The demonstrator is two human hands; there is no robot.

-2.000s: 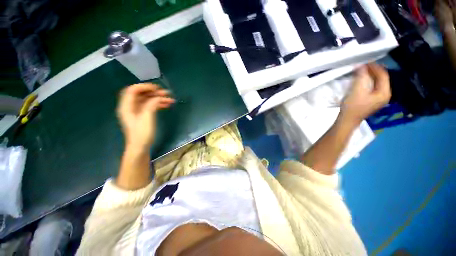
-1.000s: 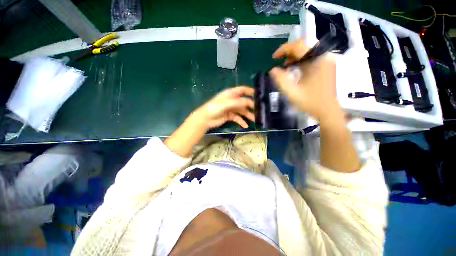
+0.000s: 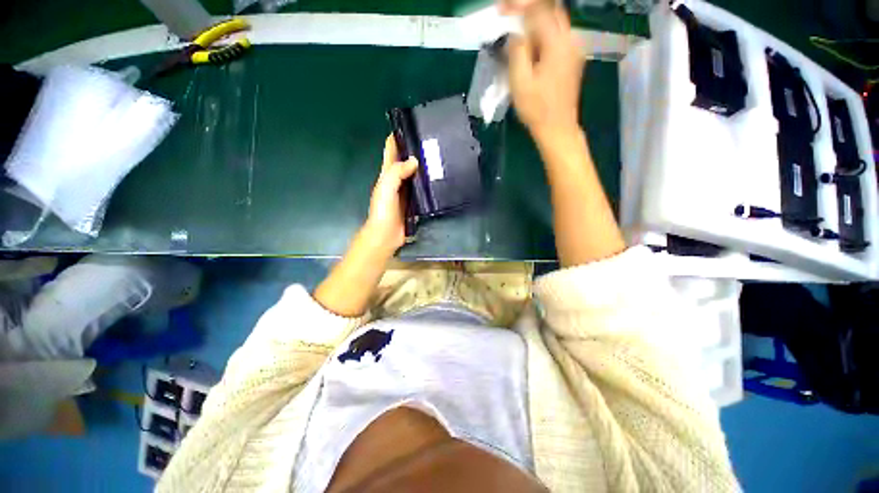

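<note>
My left hand point(image 3: 390, 197) holds a flat black electronic unit point(image 3: 451, 164) by its left edge, above the green mat. The unit's white barcode label faces up. My right hand point(image 3: 545, 67) is blurred over the top of the pale dispenser bottle point(image 3: 490, 91) at the back of the bench. The hand partly hides the bottle's top. Something white shows by its fingertips, too blurred to make out. Whether the hand grips anything cannot be told.
The white foam tray point(image 3: 648, 144) with black units and cables is at the right. Yellow-handled pliers point(image 3: 217, 43) lie back left, and pale bubble wrap bags point(image 3: 87, 144) at left. Another tray of dark units point(image 3: 164, 414) is below left. A person's sleeve shows at lower left.
The black unit has come away from the foam tray side and is in my left hand over the mat. My right hand has left the unit and moved up to the bottle.
</note>
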